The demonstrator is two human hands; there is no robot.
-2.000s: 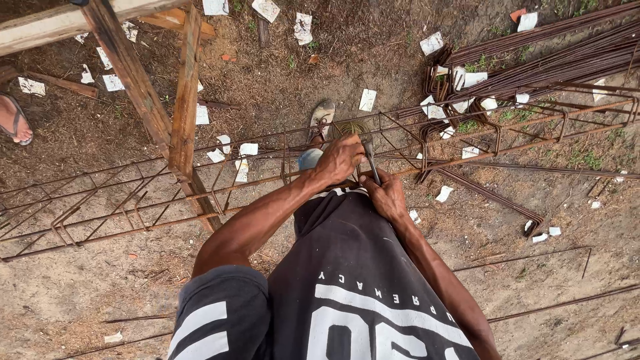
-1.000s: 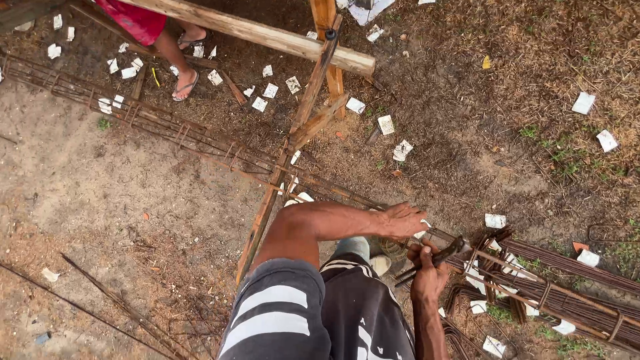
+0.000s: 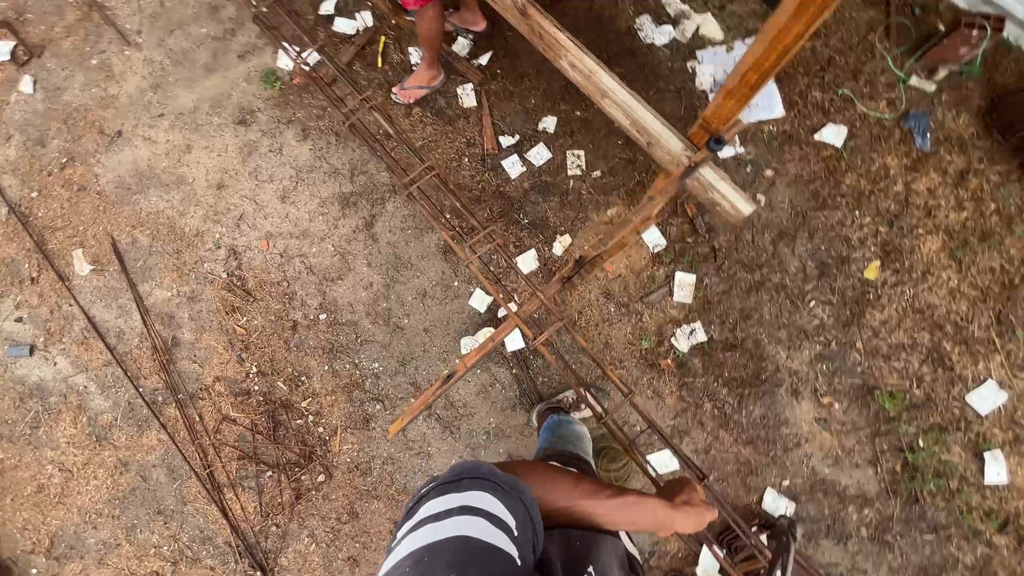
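A long, narrow rusty rebar cage (image 3: 480,240) with square stirrups runs diagonally from the upper left to the lower right. It crosses a slanted wooden batten (image 3: 460,376), near the middle of the view. My left hand (image 3: 686,506) is closed around the bars of the cage near its lower-right end. Beyond it, at the bottom edge, is a blurred dark object (image 3: 782,534) that looks like a tool, over more rusty bars and stirrups. My right hand is not in view. A coil of tie wire (image 3: 614,460) lies by my shoe (image 3: 564,404).
A person's sandalled foot (image 3: 420,84) stands beside the cage at the top. A thick wooden beam (image 3: 608,88) meets an orange wooden post (image 3: 760,72). Loose rebar (image 3: 160,352) lies at left, and white tile-like pieces (image 3: 684,286) are scattered about the ground.
The view has swung considerably. One second ago my right hand held dark pincers at the cage; that hand is now out of view. My left hand has gone from extended fingers to a fist.
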